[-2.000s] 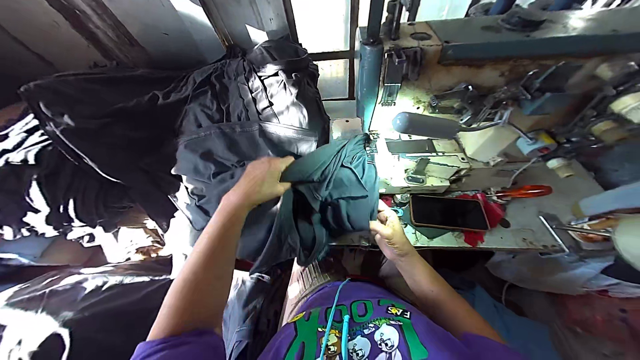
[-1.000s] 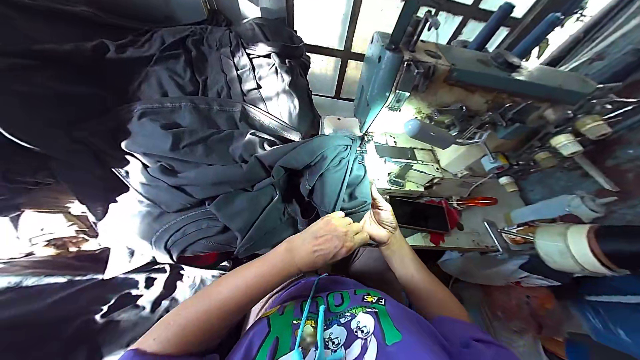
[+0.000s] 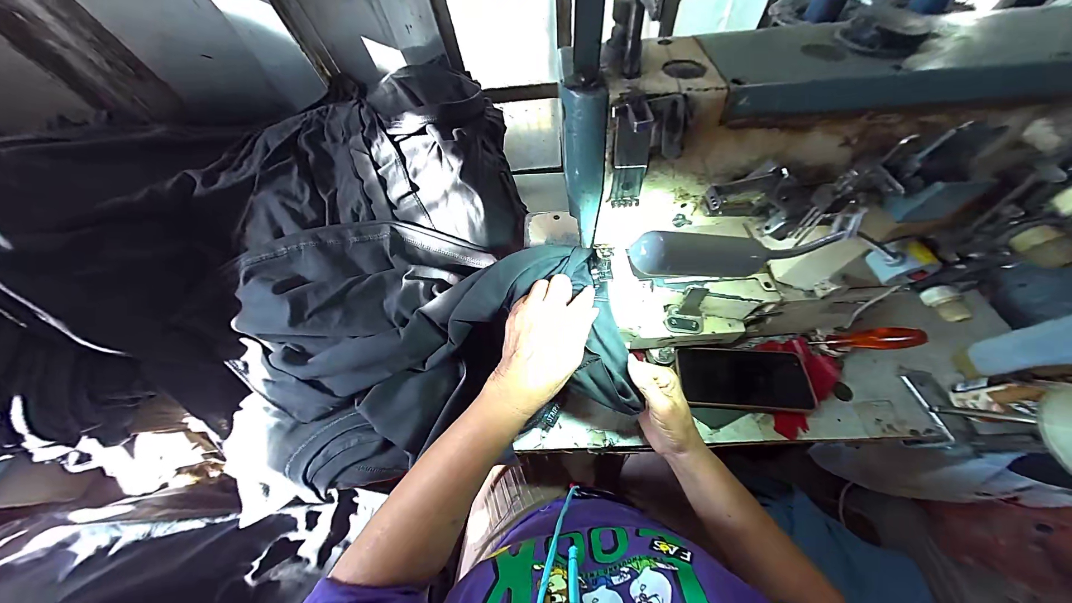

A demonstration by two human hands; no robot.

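A dark grey-green garment (image 3: 427, 327) lies bunched at the left of an industrial sewing machine (image 3: 586, 151), one edge reaching the lit needle area (image 3: 605, 261). My left hand (image 3: 548, 335) rests on this cloth, fingers bent over it just below the needle area; whether it pinches the fabric is not clear. Lower and to the right, my right hand (image 3: 662, 398) grips the garment's edge between thumb and fingers. A grey lamp or cover with a bent stem (image 3: 699, 254) sits right of the needle area.
A smartphone (image 3: 745, 379) lies on a red cloth (image 3: 821, 377) beside my right hand. Behind it is an orange-handled screwdriver (image 3: 879, 338). A metal frame-like tool (image 3: 930, 406) lies farther right. More dark garments (image 3: 126, 251) are heaped at the left.
My hands were close together a second ago and are now apart, the left one higher on the cloth. The right hand holds the edge lower down. The view has shifted.
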